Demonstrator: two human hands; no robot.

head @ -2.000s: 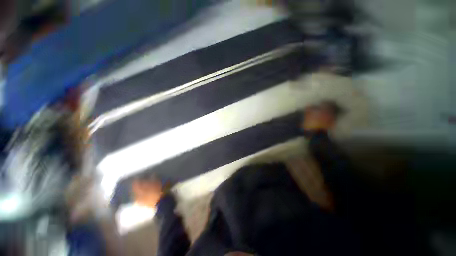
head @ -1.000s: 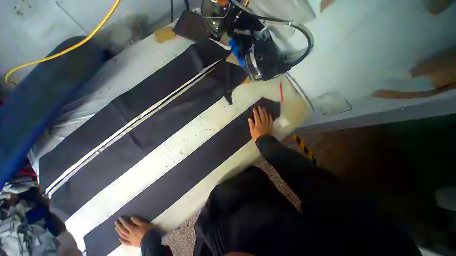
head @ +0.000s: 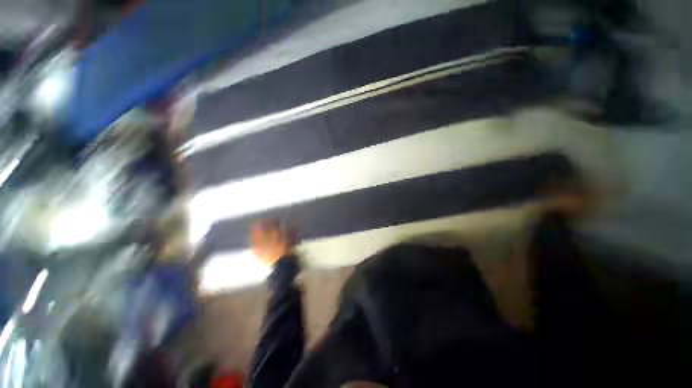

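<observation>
The view is strongly blurred. A long dark cloth strip (head: 394,201) lies flat along the near edge of the off-white table cover (head: 341,170). My left hand (head: 271,240) is on or at the near edge of the strip toward its left end. My right hand (head: 569,198) is a blurred patch at the strip's right end. The fingers of both hands are too blurred to make out. Two wider dark panels lie beyond, a nearer one (head: 334,132) and a farther one (head: 357,64), with thin white lines between them.
A dark, blurred steam iron (head: 607,76) stands at the table's right end. A blue padded board (head: 167,61) is behind the table at upper left. Blurred heaped garments (head: 114,182) lie to the left. My dark-clothed body is at the near edge.
The view has turned and blurred, so the table appears more level and shifted. Both hands remain near the two ends of the near strip; no cloth has clearly moved.
</observation>
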